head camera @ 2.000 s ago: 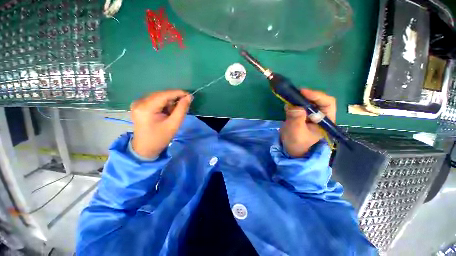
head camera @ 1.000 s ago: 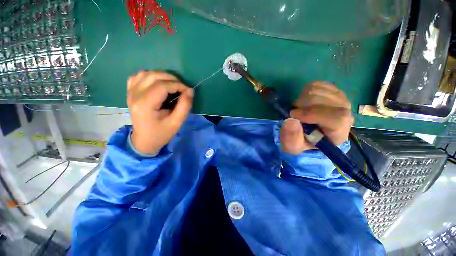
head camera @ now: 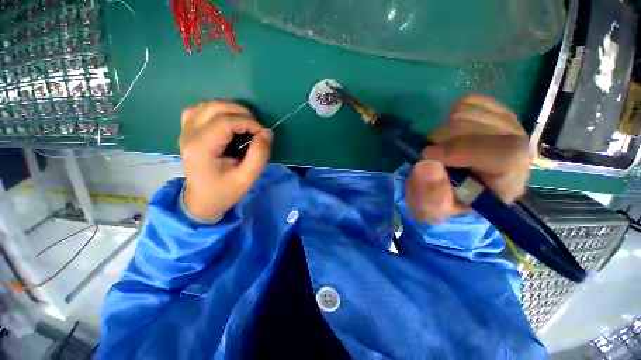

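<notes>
My left hand [head camera: 223, 160] pinches a thin silver solder wire [head camera: 289, 114], whose free end reaches the left edge of a white round disc [head camera: 325, 108] on the green mat. Small dark parts lie on the disc; their exact type is unclear. My right hand [head camera: 472, 160] grips a dark blue soldering iron [head camera: 400, 138] like a pen. Its copper-coloured barrel points up and left, and its tip is at the right side of the disc. Whether the tip touches a part is too small to tell.
Loose red lead wires [head camera: 202, 27] lie at the back left. Clear blister trays [head camera: 60, 77] cover the left side. A translucent hood [head camera: 422, 31] hangs at the back. A metal tray [head camera: 540, 133] stands at the right. Stacked trays [head camera: 573, 235] show below the bench edge.
Over the two seconds, the iron's tip has come down from near the hood to the disc. Since a second ago, my right hand has shifted right and the tip slightly. My left hand is nearly still.
</notes>
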